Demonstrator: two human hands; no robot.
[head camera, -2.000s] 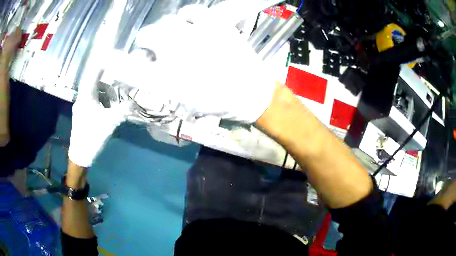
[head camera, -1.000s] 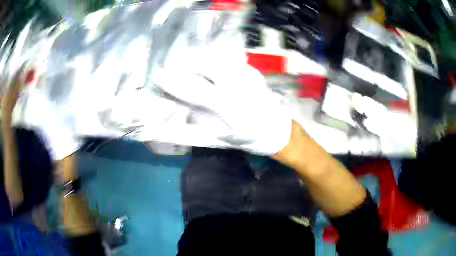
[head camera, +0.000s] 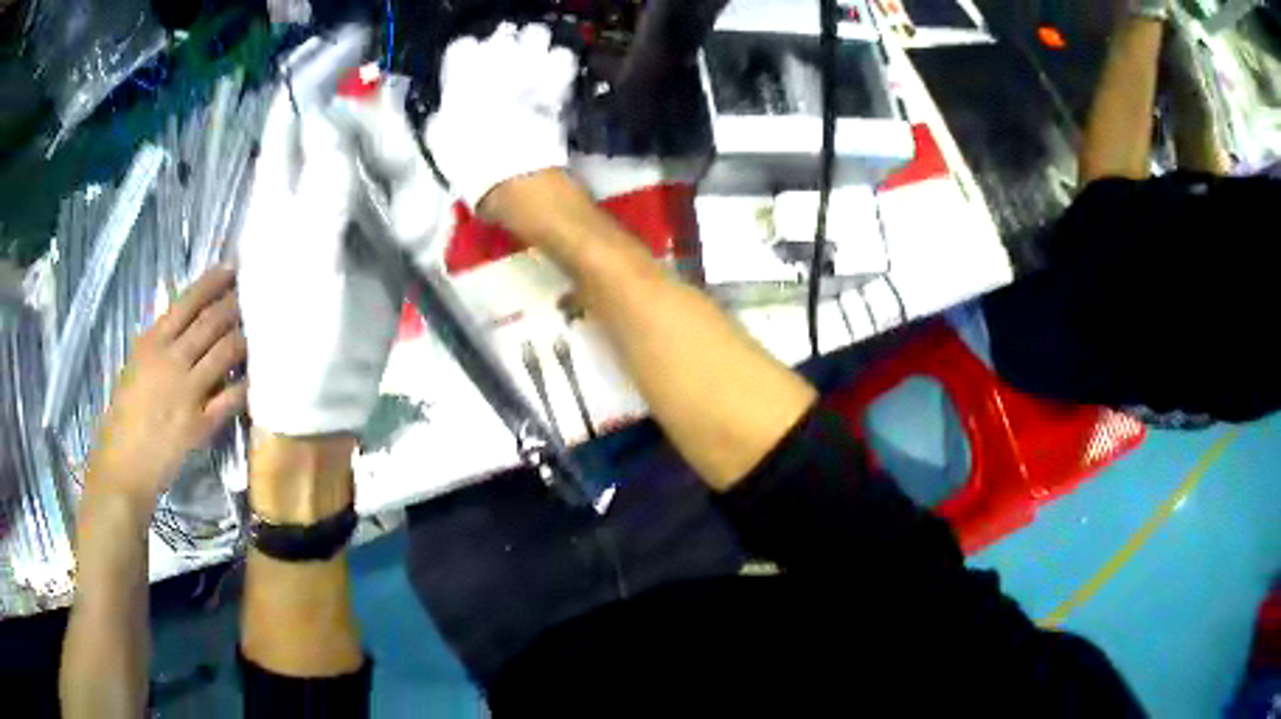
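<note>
My left hand (head camera: 316, 267), in a white glove with a dark band at the wrist, is closed on a long slim metal profile (head camera: 457, 330). The profile slants down to the right, and its near end, with small shiny bits, sticks out past the bench's front edge. My right hand (head camera: 503, 113), also in a white glove, reaches to the back beside a dark cluster of parts. Its fingers are bent and their tips are turned away, so I cannot tell whether it holds anything.
Many metal strips (head camera: 106, 267) lie at left, with another person's bare hand (head camera: 162, 386) on them. Two slim tools (head camera: 562, 379) lie near the front edge. A white-grey box (head camera: 801, 134) stands at right behind a black cord (head camera: 825, 183). A red stool (head camera: 983, 450) and another person are at right.
The view has swung to the right. My hands have separated from the white blur over the strips; my left now shows a profile in it, and my right has moved to the back.
</note>
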